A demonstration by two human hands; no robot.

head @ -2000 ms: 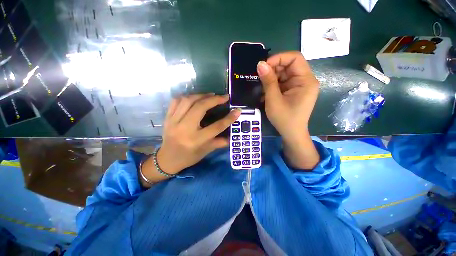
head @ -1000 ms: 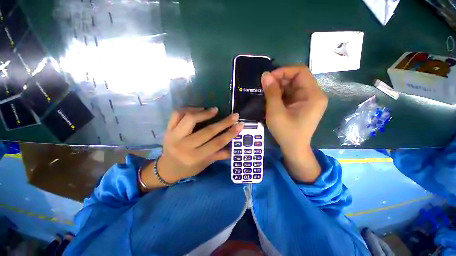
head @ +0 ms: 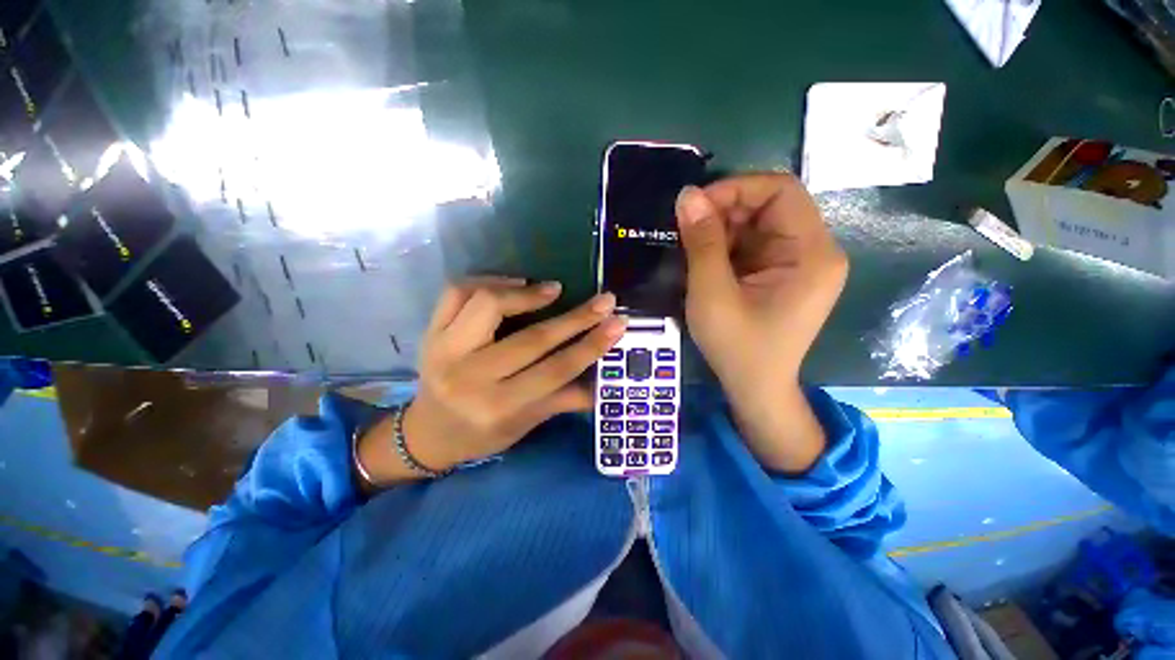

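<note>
An open flip phone lies in front of me, its white keypad half nearest me and overhanging the bench edge. A black protective film with a small yellow-and-white logo lies over its screen half. My left hand rests at the phone's left side, fingertips on the hinge area and the film's lower edge. My right hand pinches with thumb and index finger at the film's right edge. Whether the film's right side is lifted is hard to tell.
A glossy clear backing sheet lies left, with dark spare films beyond it. At right are a white card with a small item, a white carton, a white stick and clear-and-blue bits. A person's blue sleeve shows far right.
The whole view has shifted, so bench and phone sit lower in the picture. My hands keep nearly the same places on the phone and film.
</note>
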